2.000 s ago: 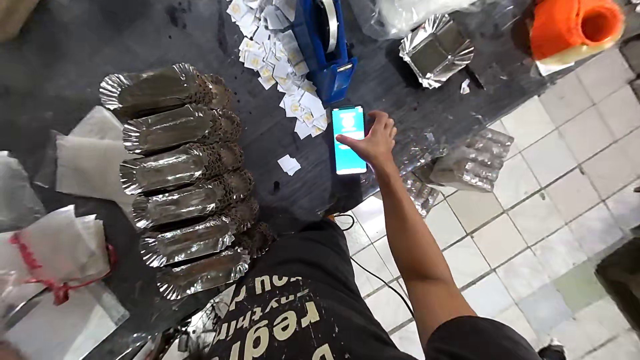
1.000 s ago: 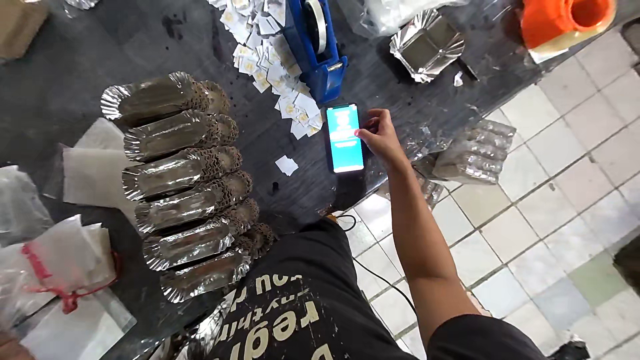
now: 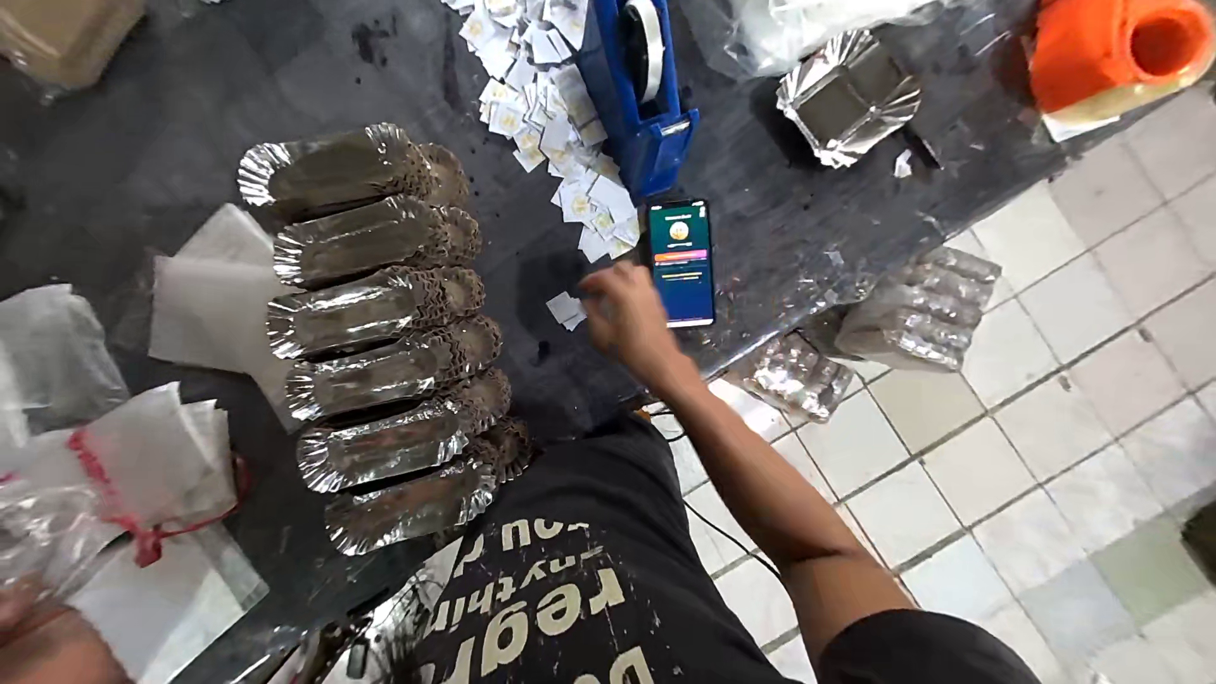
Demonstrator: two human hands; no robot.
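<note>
My right hand [image 3: 629, 309] is over the dark table, its fingertips at a small white paper slip [image 3: 566, 310]; whether they pinch it is unclear. Just right of the hand lies a smartphone [image 3: 682, 271] with its screen lit. White printed slips [image 3: 589, 204] spread above, beside a blue tape dispenser [image 3: 646, 104]. To the left stand several stacks of silver foil trays [image 3: 356, 309] with brown lacy paper edges. At the lower left edge my left hand [image 3: 52, 636] is partly cut off, near clear plastic film [image 3: 43, 527]; its grip cannot be made out.
A square foil tray [image 3: 850, 95] and an orange roll [image 3: 1121, 47] lie toward the right. White sheets with red ribbon [image 3: 142, 465] are at the left. Clear-wrapped packs [image 3: 917, 309] sit beyond the table's edge, above the tiled floor [image 3: 1035, 399]. A cable hangs beside my body.
My right hand has left the phone and moved left to the loose slip. The phone's screen has changed from light blue to dark. My left hand shows more at the lower left.
</note>
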